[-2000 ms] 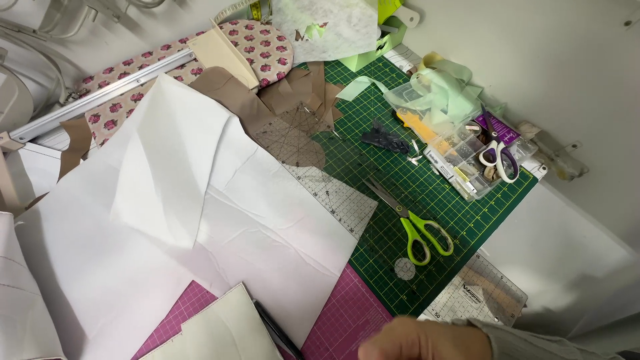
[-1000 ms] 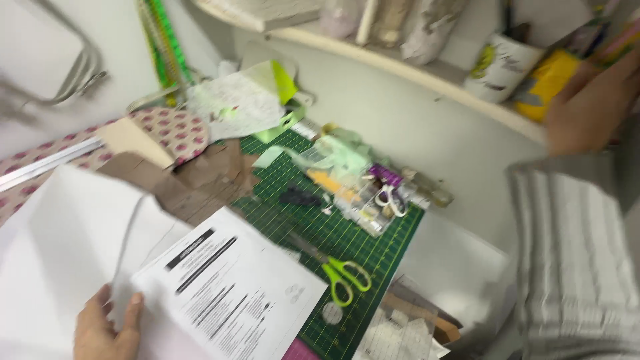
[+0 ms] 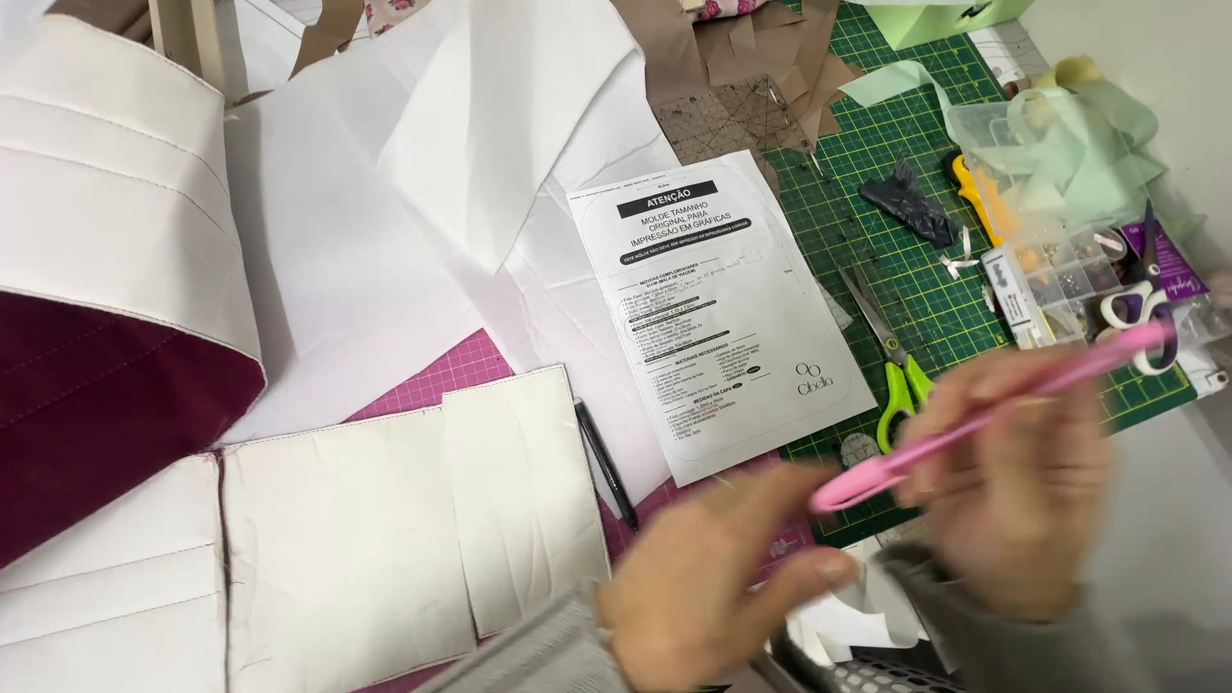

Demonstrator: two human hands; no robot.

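A pink capped pen or marker [image 3: 991, 423] is held in my right hand [image 3: 1020, 491], at the right over the green cutting mat. My left hand [image 3: 731, 577] is beside the pen's capped end, blurred, its thumb and fingers apart; whether it touches the cap is unclear. Above it lies a printed sheet [image 3: 712, 318] on white material [image 3: 346, 202]. To the left of the sheet is a black pen [image 3: 606, 467], beside a stitched cream fabric panel [image 3: 346, 539]. Green-handled scissors [image 3: 895, 385] rest on the green mat, partly behind my right hand.
At the right, a clear compartment box [image 3: 1059, 279] holds small parts, with white-and-purple scissors [image 3: 1141, 308], a yellow rotary cutter [image 3: 972, 192] and pale green ribbon [image 3: 1068, 125] around it. A folded white and burgundy fabric piece [image 3: 115, 366] stands at the left. A pink mat [image 3: 433, 375] shows underneath.
My right hand has come down from the shelf, where it was a second ago, and now holds the pink pen. My left hand has left the printed sheet's edge. The view has swung back down.
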